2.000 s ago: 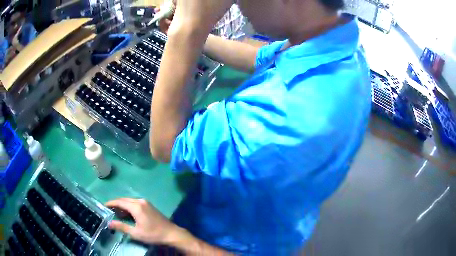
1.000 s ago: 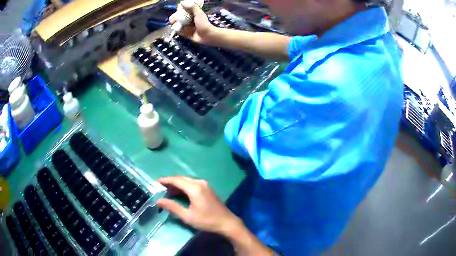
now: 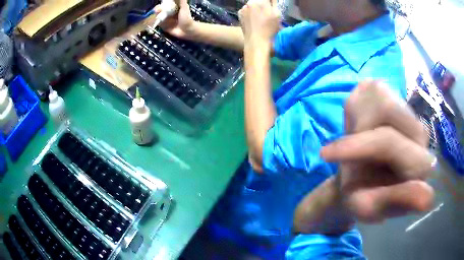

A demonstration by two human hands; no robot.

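Observation:
A clear ribbed tray [image 3: 162, 189] with several rows of black round parts [image 3: 84, 188] lies on the green bench at lower left. My right hand [image 3: 381, 157] is raised close to the camera at right, blurred and away from the tray. Its fingers are loosely curled and apart, with nothing seen in them. My left hand is not in view. A white squeeze bottle [image 3: 140, 122] with a pointed tip stands upright behind the tray. A smaller-looking white bottle [image 3: 57, 105] stands farther left.
A person in a blue smock [image 3: 325, 101] stands beside the bench, one hand holding a white bottle [image 3: 165, 11] over a second filled tray [image 3: 196, 114]. A blue bin [image 3: 28, 129] with white bottles is at left. Cardboard [image 3: 66, 15] lies at the back. Blue racks are at right.
My right hand has left the tray's right edge and risen up and to the right. The other person's far hand is again raised near the face. The view has shifted slightly.

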